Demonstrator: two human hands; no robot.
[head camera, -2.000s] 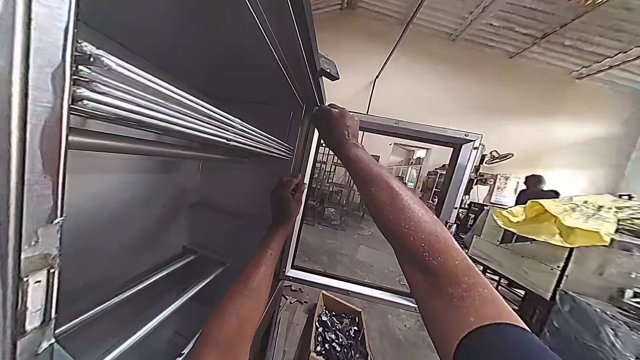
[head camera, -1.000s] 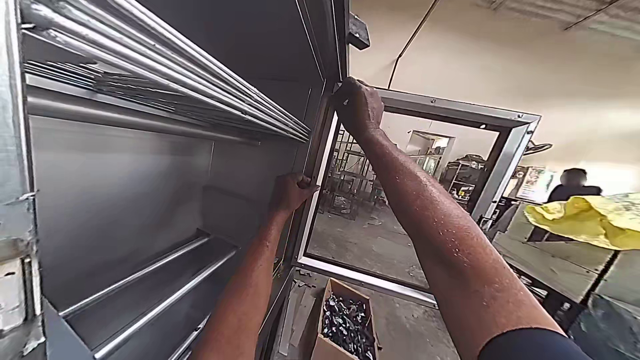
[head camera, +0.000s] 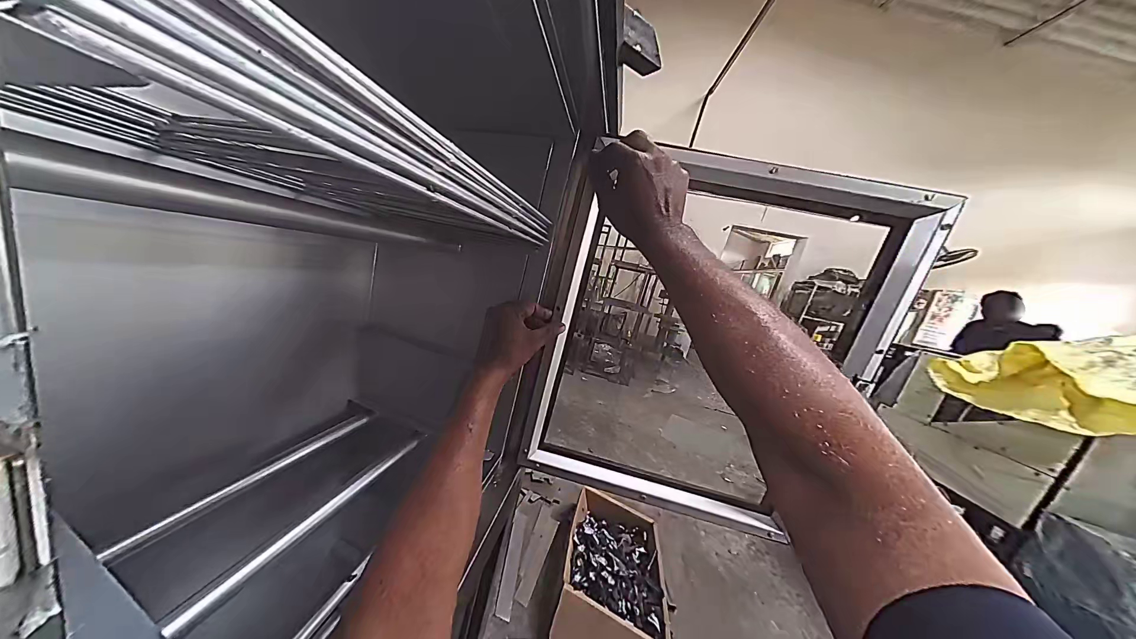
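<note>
A metal cabinet (head camera: 195, 293) stands at the left, with a metal-framed glass door (head camera: 799, 182) swung out on its right side. My right hand (head camera: 641, 188) is closed near the top corner where door and cabinet edge meet; a small pale piece shows at its fingers, too small to name. Lower down, my left hand (head camera: 519, 335) touches the cabinet's front edge strip with thumb and fingertips; whether it grips anything is hidden. Wire racks (head camera: 293, 106) lie high inside the cabinet, left of both hands. Metal rails (head camera: 293, 524) run across its lower part.
An open cardboard box (head camera: 617, 568) of small dark and shiny pieces stands on the floor below the door. A yellow sheet (head camera: 1047, 382) lies over equipment at the right, and a person (head camera: 1003, 321) is behind it. A dark block (head camera: 641, 43) juts from the cabinet top.
The view has moved closer to the cabinet. My right hand remains near the door's upper corner and my left hand at the cabinet edge.
</note>
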